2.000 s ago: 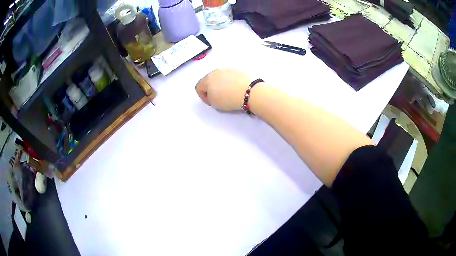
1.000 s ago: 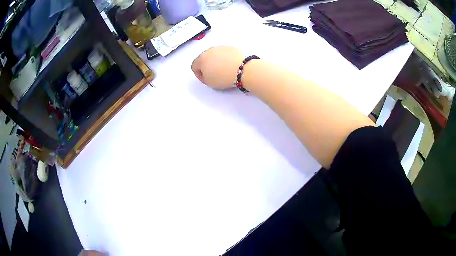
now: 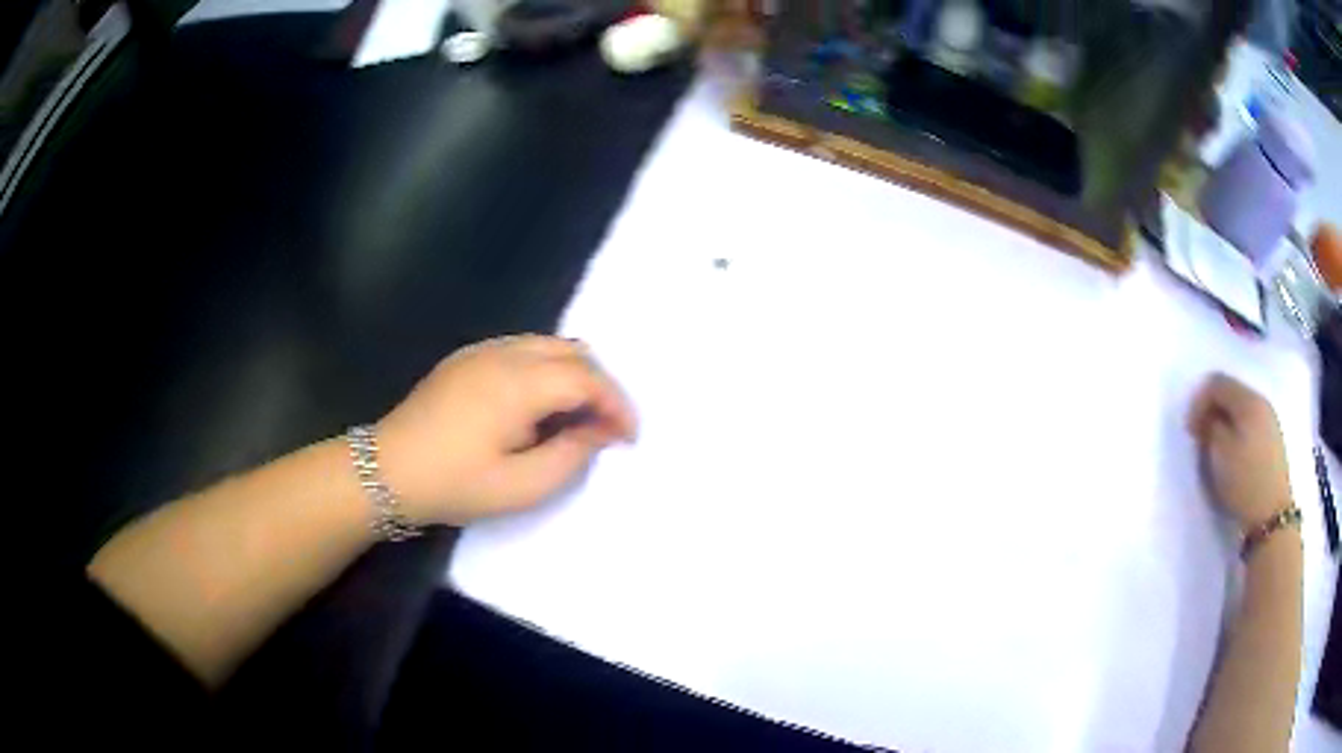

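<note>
A large white board or paper cover (image 3: 883, 486) lies on the table before me. My left hand (image 3: 508, 427) is at its left edge, fingers curled with a gap between thumb and fingers; I see nothing held in it. It wears a metal bracelet. My right hand (image 3: 1244, 449) rests at the right side of the white cover, fingers curled in and blurred, with a beaded bracelet on the wrist. Whether it holds anything is hidden. A small dark speck (image 3: 721, 263) is on the white cover.
A desk shelf (image 3: 942, 196) with a wooden base stands at the back. A purple bottle (image 3: 1255, 191) and a phone-like dark slab with white paper (image 3: 1214, 265) are at the back right. A slim dark pen or tool (image 3: 1326, 500) lies at the right edge. Glossy black table (image 3: 368, 206) is left.
The view has swung left, so the shelf and my right hand appear further right. My left hand, barely visible at the bottom edge before, is now fully in view on the white cover's left edge.
</note>
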